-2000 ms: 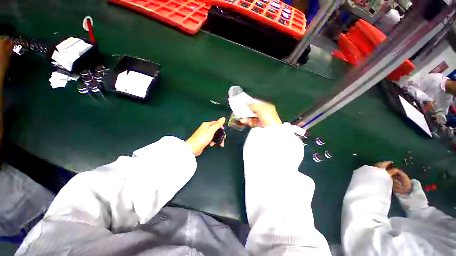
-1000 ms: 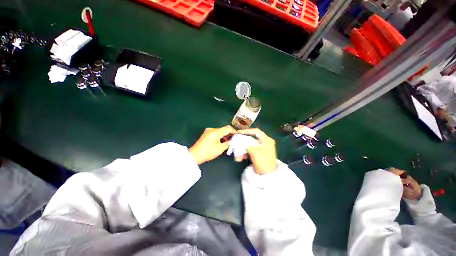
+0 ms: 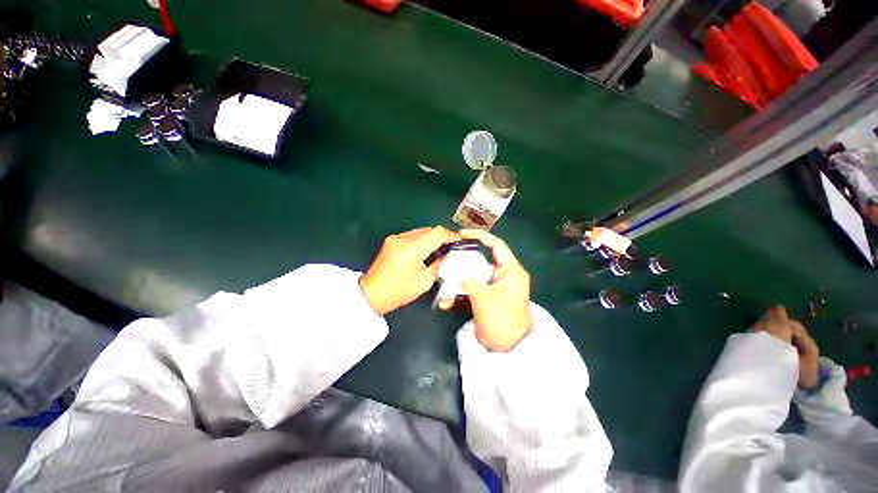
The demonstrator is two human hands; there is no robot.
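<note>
My left hand [image 3: 409,270] holds a small dark round part [image 3: 452,250] at its fingertips, in front of the bottle. My right hand [image 3: 503,294] presses a white wiping cloth [image 3: 464,273] against the part, and the two hands touch. The fingers and cloth hide much of the part. The solvent bottle [image 3: 484,199] stands just beyond my hands. Its round bottle cap [image 3: 478,149] is flipped open at the neck.
Waiting parts [image 3: 164,119] lie between two black boxes of wipes, the nearer one [image 3: 253,120] holding white cloths. Similar rounds [image 3: 650,300] lie right, near the metal post [image 3: 732,173]. Another person's hands [image 3: 794,342] are far right. Red trays [image 3: 756,53] stand beyond.
My right hand has moved from the bottle to my left hand, bringing the cloth onto the part. The bottle, earlier partly hidden, is now visible. The view has shifted slightly.
</note>
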